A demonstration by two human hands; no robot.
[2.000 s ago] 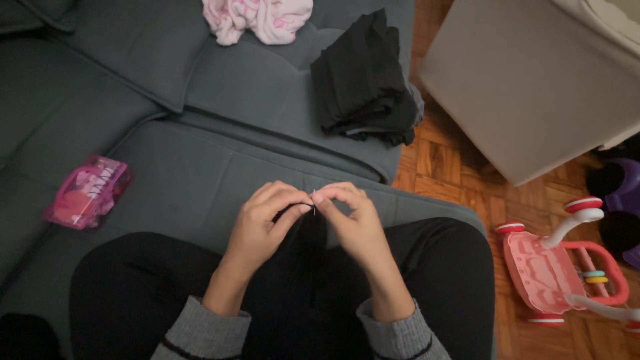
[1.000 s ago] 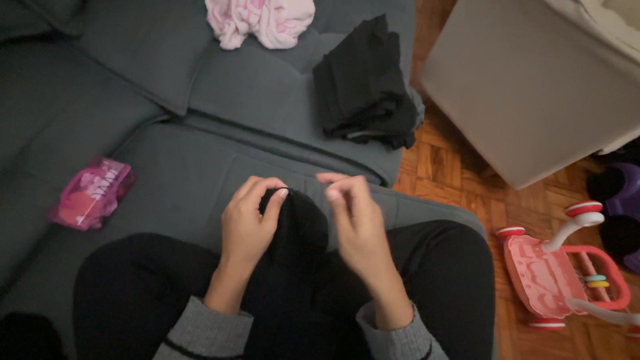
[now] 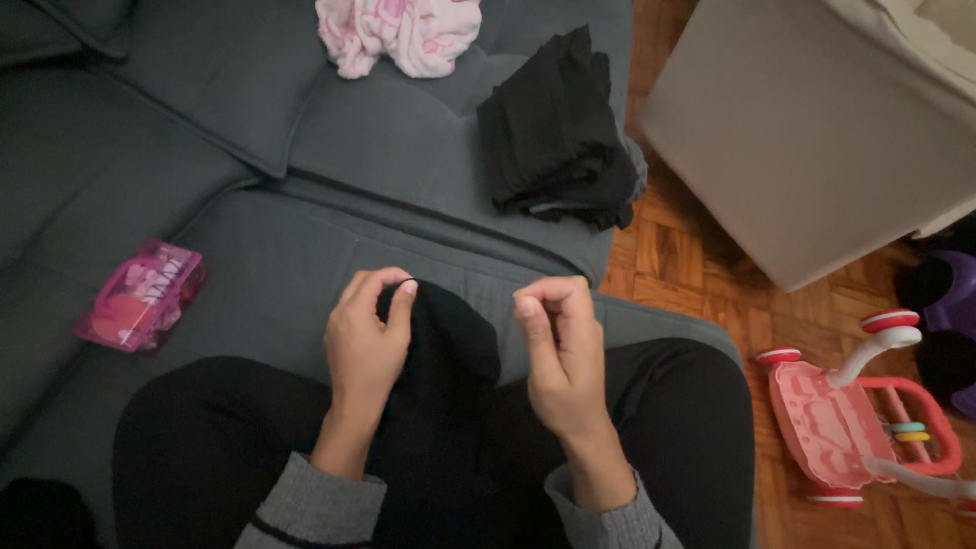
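Note:
Pinched between the thumb and fingers of my left hand [image 3: 371, 335] is the edge of a black cloth [image 3: 450, 343], which hangs down over my lap. My right hand [image 3: 563, 351] is raised just right of the cloth, apart from it, with thumb and index fingertip together. Whether something thin, such as a needle or thread, is between those fingertips cannot be made out. Both grey sleeve cuffs show at the bottom of the view.
Folded black clothes [image 3: 557, 137] and a pink-and-white fleecy cloth [image 3: 400, 34] lie on the grey sofa [image 3: 381, 130]. At left is a pink clear plastic case [image 3: 145, 297]. A beige fabric bin [image 3: 808, 130] and a pink toy walker [image 3: 827, 427] stand on the parquet floor.
Two seconds ago both hands' fingertips met at the cloth, with a small pale thing between them. My right hand has since moved away to the right; my left hand still pinches the cloth.

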